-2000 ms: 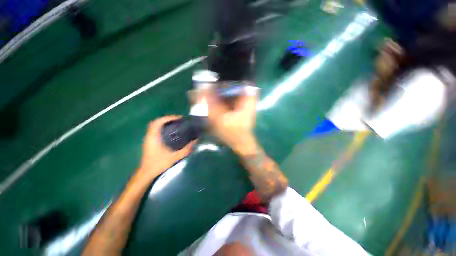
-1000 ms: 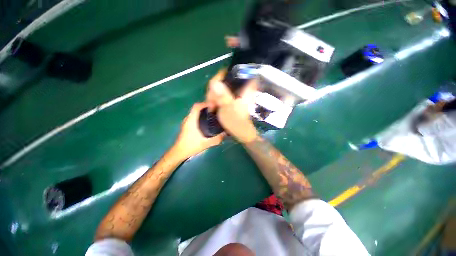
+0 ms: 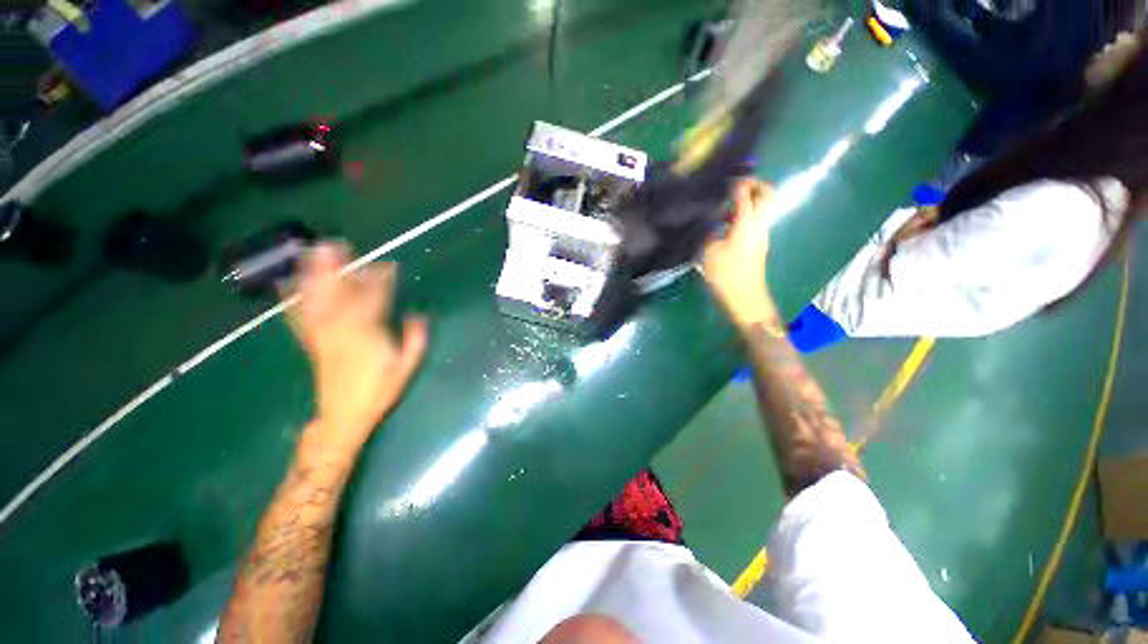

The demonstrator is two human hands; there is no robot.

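Observation:
My left hand (image 3: 346, 330) is open, fingers apart and blurred, with its fingertips beside or over a black cylindrical unit (image 3: 267, 262) lying by the white line. My right hand (image 3: 739, 245) is at the right side of the blurred black driver (image 3: 686, 214); its fingers are partly hidden, and I cannot tell whether they grip it. The driver's bit is not visible. The white-grey screw feeder (image 3: 560, 227) stands just left of the driver, its dark middle facing up. Small shiny specks lie on the green surface below the feeder.
More black units lie at the upper left, one with a red light (image 3: 292, 149). Another with a silvery end (image 3: 130, 585) lies at lower left. A blurred spring with a yellow piece (image 3: 703, 141) rises above the driver. A person in white (image 3: 995, 258) is at right. A blue crate (image 3: 120, 50) is at upper left.
My hands have moved apart: the left has let go of the unit and reached left across the belt; the right has moved right. The feeder is now uncovered.

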